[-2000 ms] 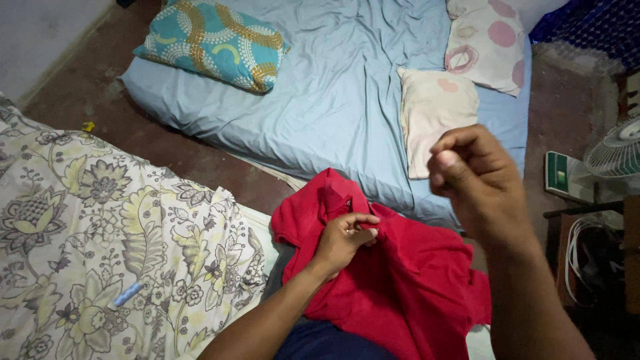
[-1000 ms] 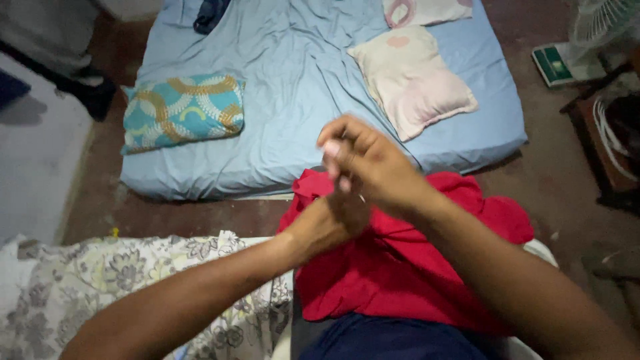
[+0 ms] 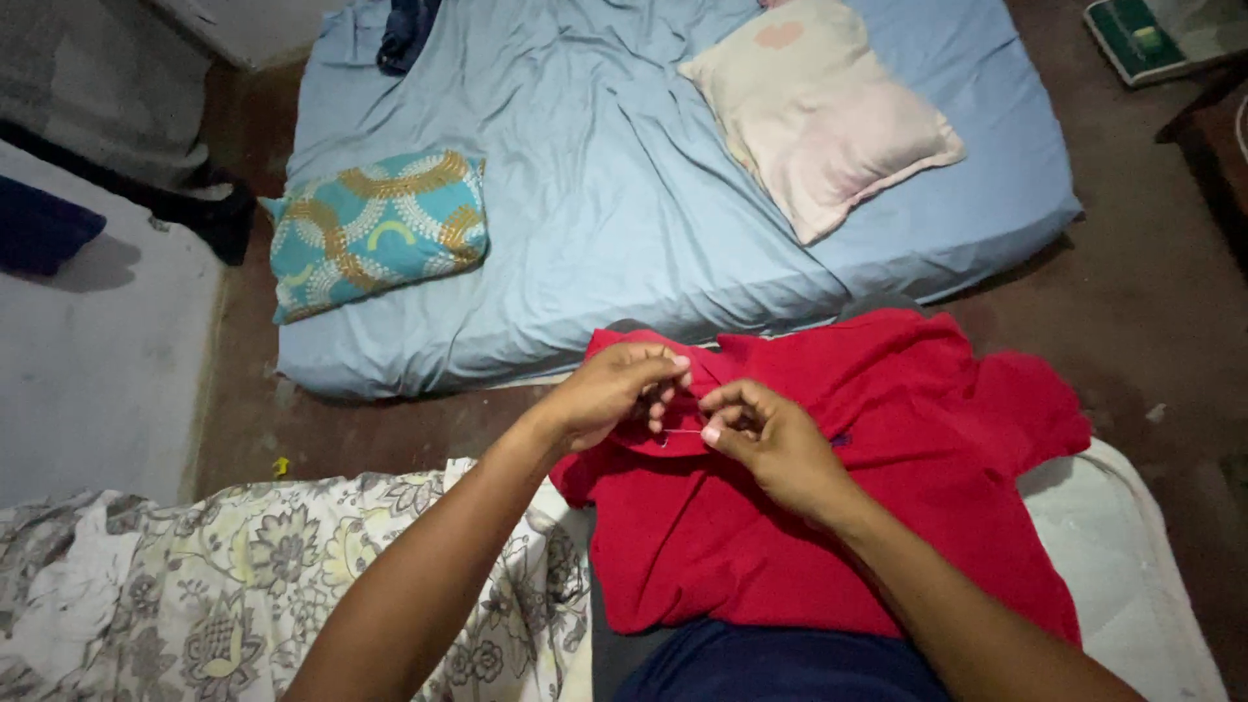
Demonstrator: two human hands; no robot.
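Observation:
A red cloth shirt [image 3: 780,526] lies spread across my lap, with a small dark mark on it right of my right hand. Above its upper left part is my left hand [image 3: 624,390], thumb pressed to the bent forefinger; what it pinches is too small to tell. Close to its right, my right hand [image 3: 770,439] pinches the end of a thin, pale thread or needle [image 3: 682,431] between thumb and forefinger. This thin piece spans the short gap between the hands, over the red cloth. Which of the two it is, I cannot tell.
Ahead is a mattress with a light blue sheet [image 3: 565,195], bearing a teal patterned pillow [image 3: 380,234] and a pale pillow [image 3: 829,117]. Floral cloth [image 3: 292,556] lies at the left. A green and white box-like thing [image 3: 1136,39] is on the floor at the upper right.
Two seconds ago my right hand was raised well away from my left; one second ago the hands overlapped. Now they are side by side, low over the shirt. The view has shifted.

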